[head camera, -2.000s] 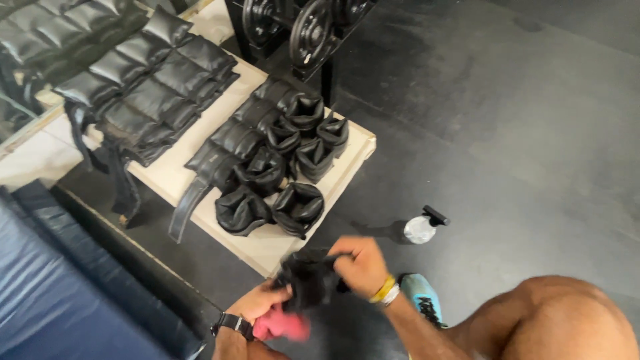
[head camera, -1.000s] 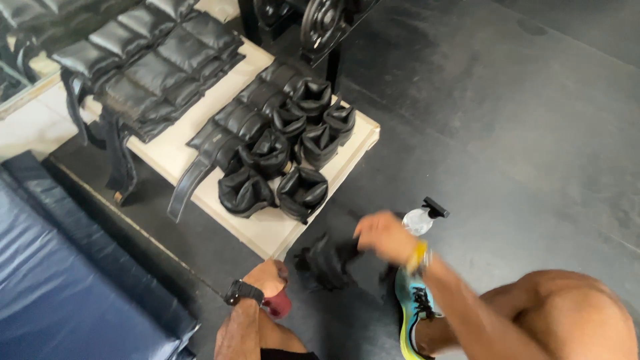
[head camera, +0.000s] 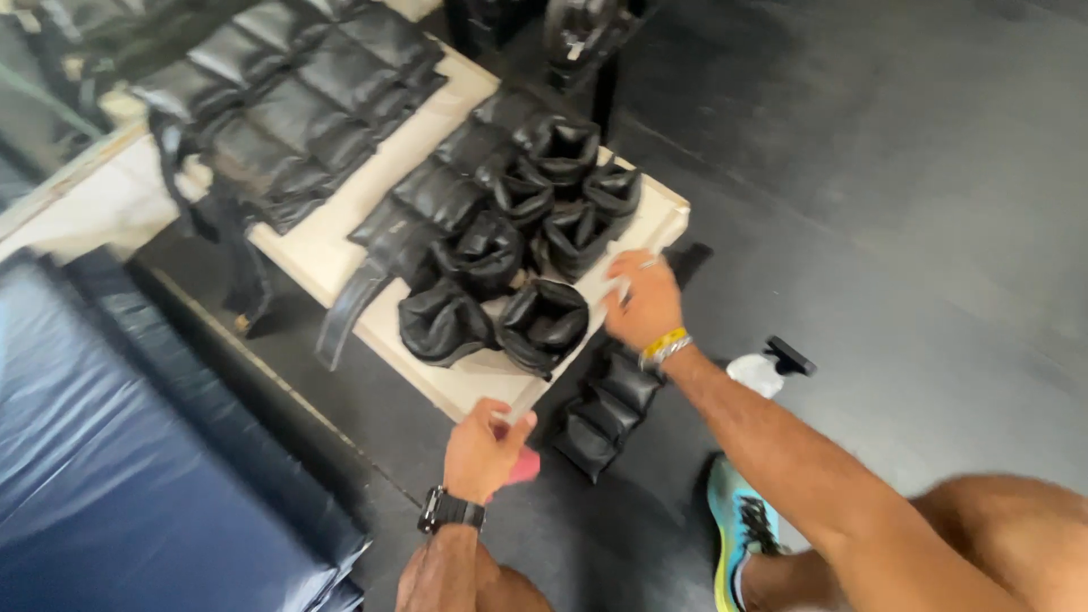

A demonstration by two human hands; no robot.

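My left hand [head camera: 484, 450], with a black watch on its wrist, holds a pink cloth [head camera: 520, 467] at the near corner of a cream platform [head camera: 671, 204]. My right hand [head camera: 643, 302] is at the platform's right edge, fingers partly bent; whether it grips anything is not plain. Several rolled black ankle weights [head camera: 544, 323] stand on the platform between and beyond my hands. A flat row of padded black weights [head camera: 425, 195] with a strap lies behind them. Below my right hand, an unrolled black ankle weight [head camera: 603, 408] lies on the floor.
Larger padded black weights [head camera: 297, 102] cover the platform's far left part. Blue mats [head camera: 144, 459] lie at lower left. A spray bottle [head camera: 756, 374] is on the floor right of my right forearm, near my shoe [head camera: 739, 518]. A rack with weight plates [head camera: 582, 30] stands at the top.
The black ankle weight, between my hands two seconds ago, now lies unrolled on the floor. Both hands have moved to the platform's edge. The pink cloth stays in my left hand.
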